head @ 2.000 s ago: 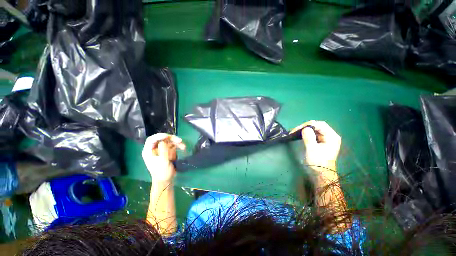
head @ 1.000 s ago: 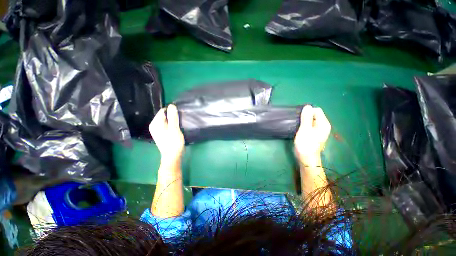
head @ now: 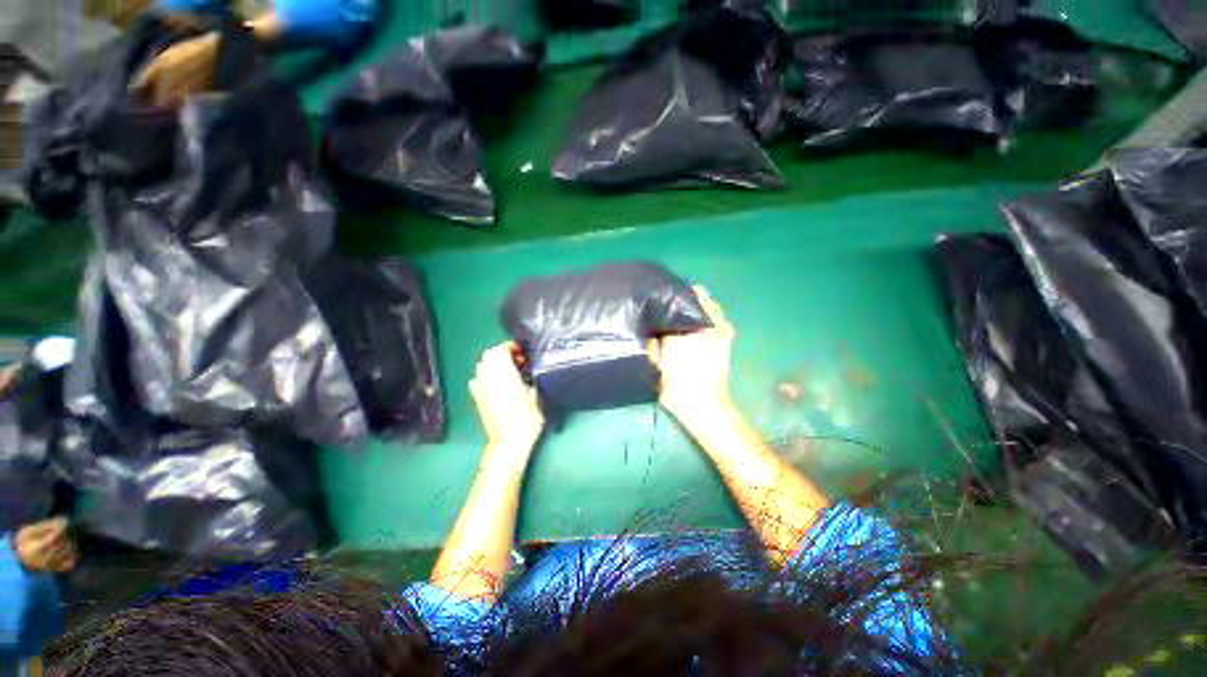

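Observation:
A folded black packet [head: 596, 324] lies on the green worktop [head: 847, 318] in front of me, a compact block with its folded band on the near side. My left hand [head: 507, 394] holds its left side. My right hand [head: 695, 357] holds its right side, with the fingers up near the far right corner. Parts of the fingers are hidden by the film. The contents do not show.
Large crumpled black bags [head: 219, 291] are heaped at the left and more black bags [head: 1112, 344] at the right. Black packets [head: 669, 113] lie on the green belt [head: 530, 199] beyond. Another person's hand [head: 179, 66] is at the top left, another [head: 46, 545] at lower left.
The stretched bag mouth is folded down against the packet. My hands have moved closer together, now at the packet's sides. Belt packets have shifted, and other people's hands have come into view.

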